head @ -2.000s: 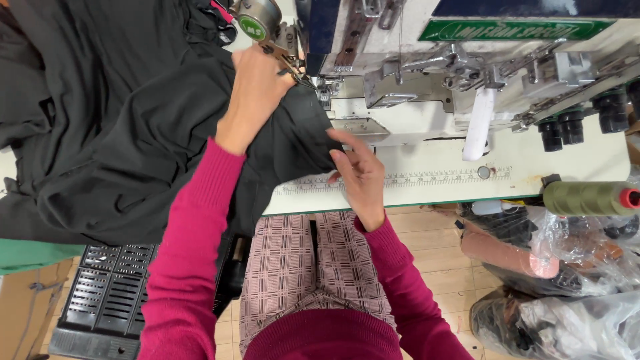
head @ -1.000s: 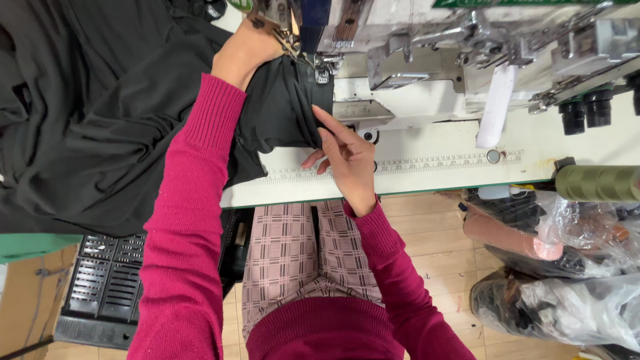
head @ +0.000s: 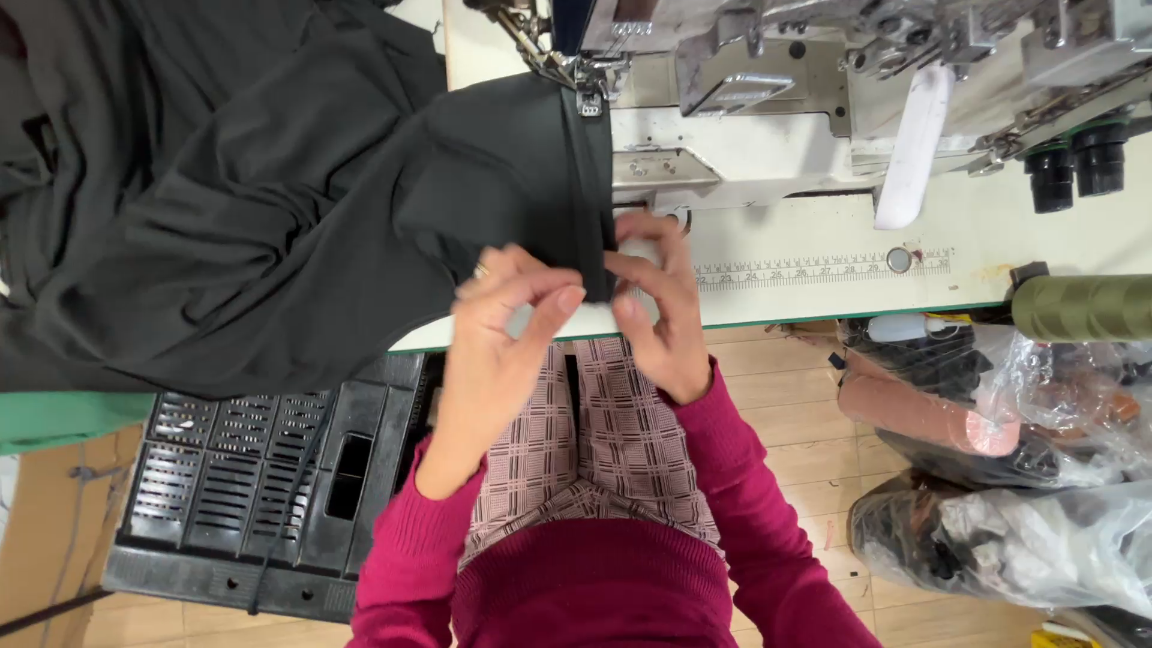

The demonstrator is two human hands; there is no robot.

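Note:
Black fabric [head: 504, 180] spreads from the left across the machine table, its folded edge lying under the presser foot [head: 589, 101] of an industrial sewing machine [head: 765, 153]. My left hand [head: 508, 315], blurred and wearing a ring, is at the near end of the folded strip, thumb and fingers apart. On the strip's right side is my right hand [head: 661, 301], fingers curled and spread beside the fabric's edge. Whether either hand pinches the cloth cannot be told.
A printed ruler [head: 810, 270] runs along the white table [head: 972, 243], with a round metal disc [head: 898, 260] on it. An olive thread cone [head: 1080, 308] is at the right edge. Below are plastic bags [head: 1035, 540] and a black plastic crate [head: 243, 486].
My left hand has come from beside the needle area down to the near end of the strip. The view has shifted, and the presser foot is now in plain sight.

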